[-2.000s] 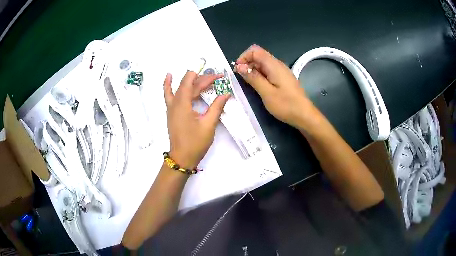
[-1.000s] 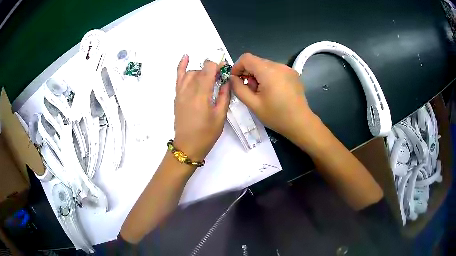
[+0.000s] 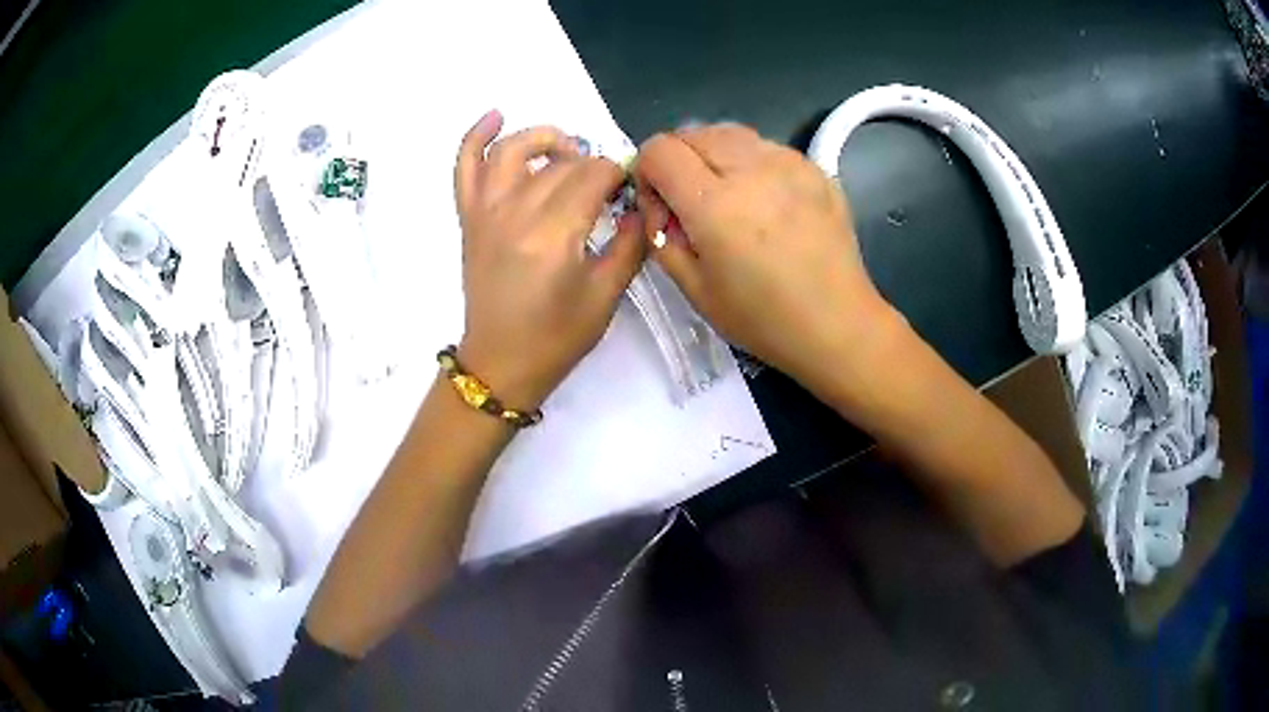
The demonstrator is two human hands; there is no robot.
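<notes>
My left hand (image 3: 546,264) and my right hand (image 3: 759,237) meet at the fingertips above the right part of the white paper. My left fingers hold a small circuit board (image 3: 608,227), mostly hidden by the fingers. My right fingertips pinch something small against it, with a bit of red and a pale tip (image 3: 658,239) showing; the wire's join is hidden. A white open half shell (image 3: 676,334) lies on the paper under my hands, its upper end covered. A white curved arm (image 3: 1023,209) lies on the dark bench to the right.
White paper (image 3: 404,487) covers the bench at left. On it lie a pile of white shells (image 3: 230,376) and another green circuit board (image 3: 342,177) on a shell. A carton (image 3: 1225,417) full of white arms stands at right. Another carton (image 3: 31,445) stands at far left.
My right hand has come left to meet my left hand at the circuit board. The board is now more hidden. The whole bench view has shifted slightly up and left.
</notes>
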